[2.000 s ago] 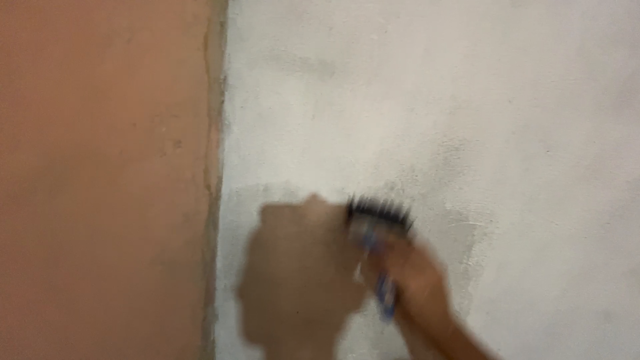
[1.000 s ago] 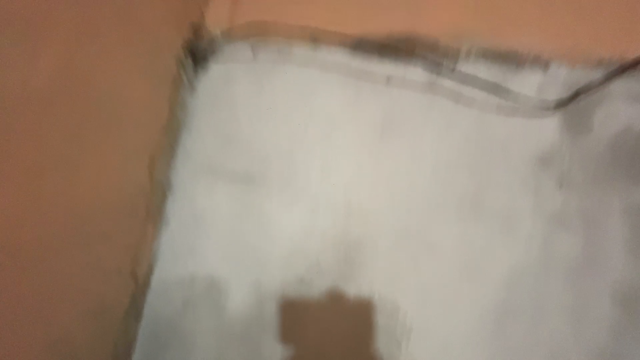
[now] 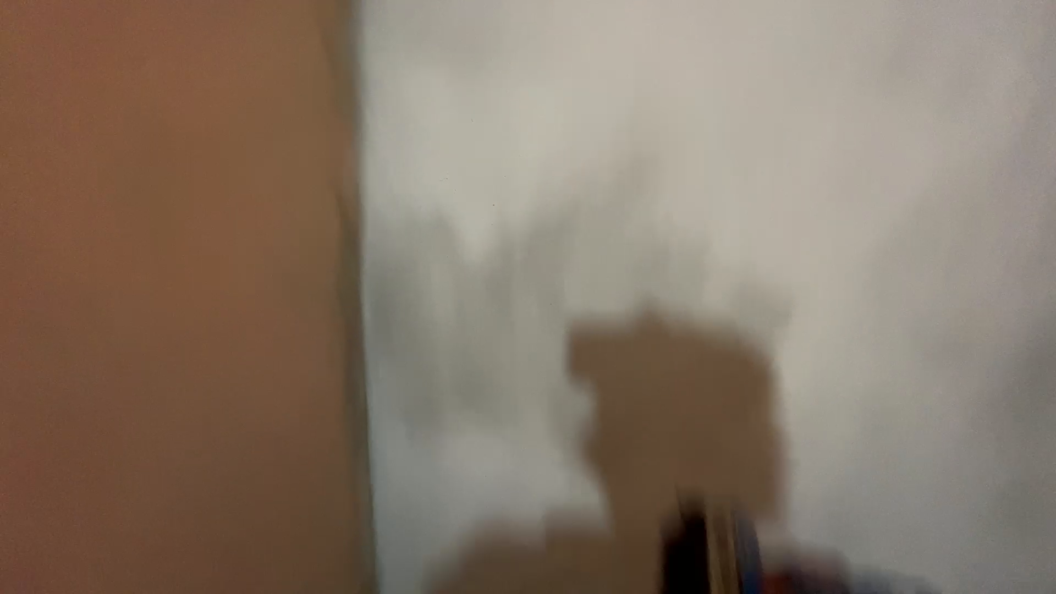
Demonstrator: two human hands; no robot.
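Observation:
A wide brush with dark bristles and a blue part enters at the bottom edge, right of centre, strongly blurred. Just right of it, a blurred reddish patch at the frame's lower edge appears to be the fingers of my right hand on the brush; the rest of that hand is cut off. Whether the bristles touch the wall cannot be told. Behind the brush is the whitish painted wall, with greyer, streaked patches left of centre. My left hand is out of view.
An orange-brown wall surface fills the left side and meets the white area along a dark, upright edge. A brown shadow of a head falls on the white wall, with a lower shadow at its left.
Two seconds ago my right hand held the brush against the white wall; one second ago neither showed. The brush is now at the bottom edge. The view swung up to the wall's top corner and back.

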